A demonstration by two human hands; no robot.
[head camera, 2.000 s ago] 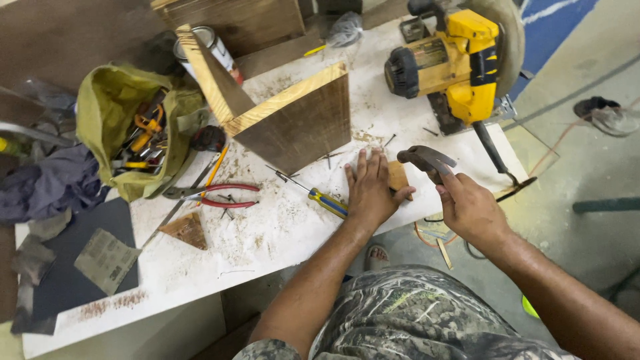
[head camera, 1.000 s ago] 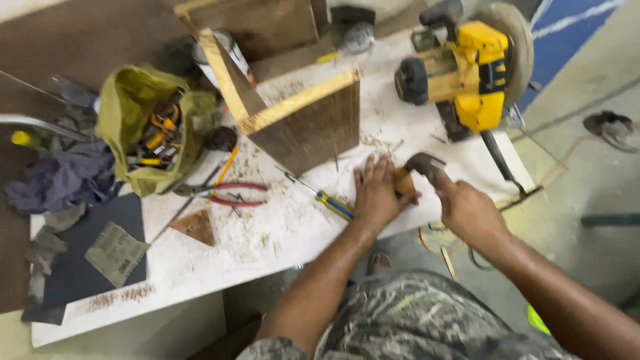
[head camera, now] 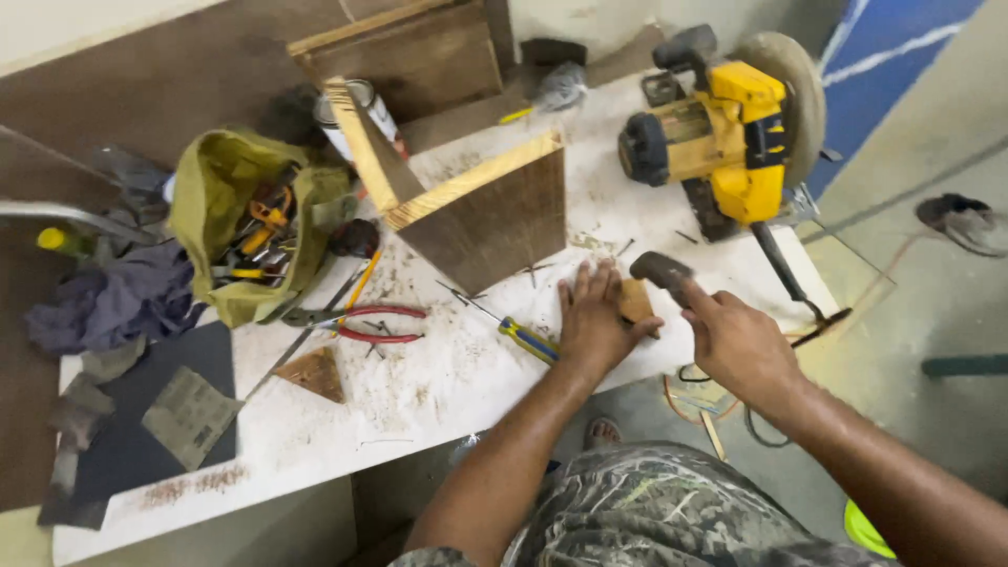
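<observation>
My left hand (head camera: 596,319) lies on the white worktop and holds a small wooden block (head camera: 635,300) at its thumb side. Close on its right, my right hand (head camera: 732,335) grips a hammer, whose dark metal head (head camera: 661,272) is just above the block; its handle is hidden in the fist. A screwdriver with a yellow and blue handle (head camera: 529,340) lies against my left hand. Behind it stand joined wooden boards (head camera: 492,220) with pale top edges. Nails (head camera: 533,272) are scattered near their base. Red-handled pliers (head camera: 382,324) and a triangular wood piece (head camera: 315,374) lie further left.
A yellow corded saw with a round blade guard (head camera: 744,142) stands at the back right. On the left are an olive tool bag (head camera: 209,236), a purple cloth (head camera: 118,295), sandpaper (head camera: 191,417) and a tape measure (head camera: 354,238). Cans (head camera: 339,134) stand behind the boards.
My left hand stays at the block and my right hand keeps hold of the hammer, its head still close to the block. The view has shifted slightly.
</observation>
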